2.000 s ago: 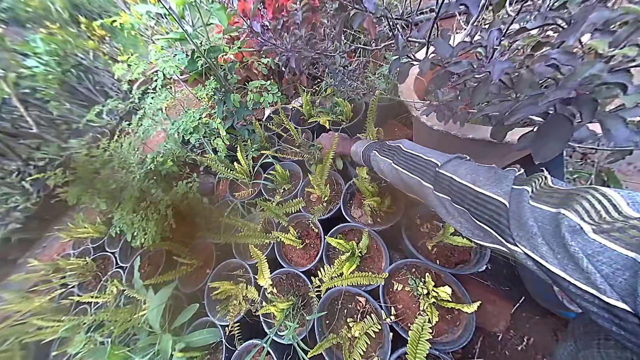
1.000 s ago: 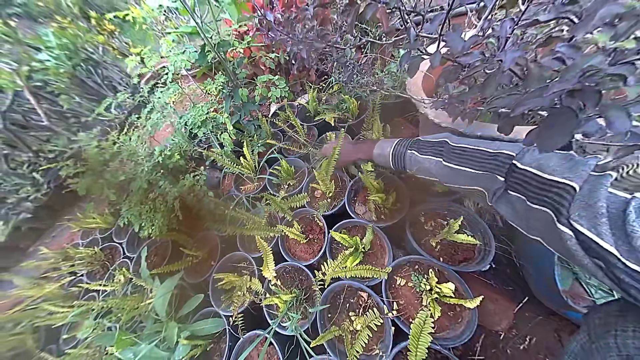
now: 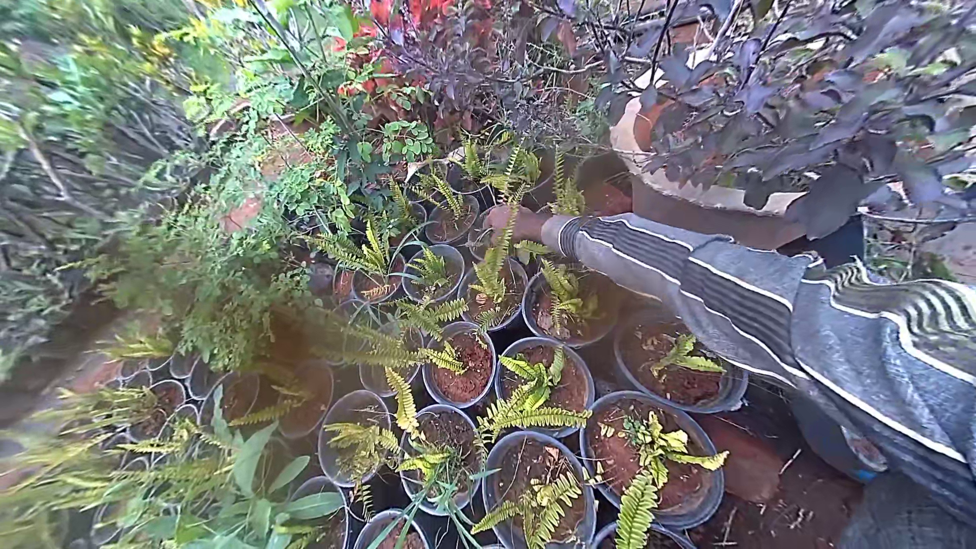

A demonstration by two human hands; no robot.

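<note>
My right hand, in a grey striped sleeve, reaches in from the right among potted ferns. It lies at a pot near the back of the group, partly behind the upright fronds of a fern; its fingertips are hidden, so I cannot tell whether it grips anything. Just to the left of it is a small pot with a fern. Nearer me are more plastic pots of reddish soil, among them a wide pot with a small fern below the forearm. My left hand is out of view.
A large pale planter stands behind the forearm, under dark purple foliage. Green shrubs border the pots at the left. A broad-leaved plant rises at the lower left. A reddish brick lies at the lower right.
My right hand stays around the same rear pots, with the forearm shifting slightly. No pot has plainly moved.
</note>
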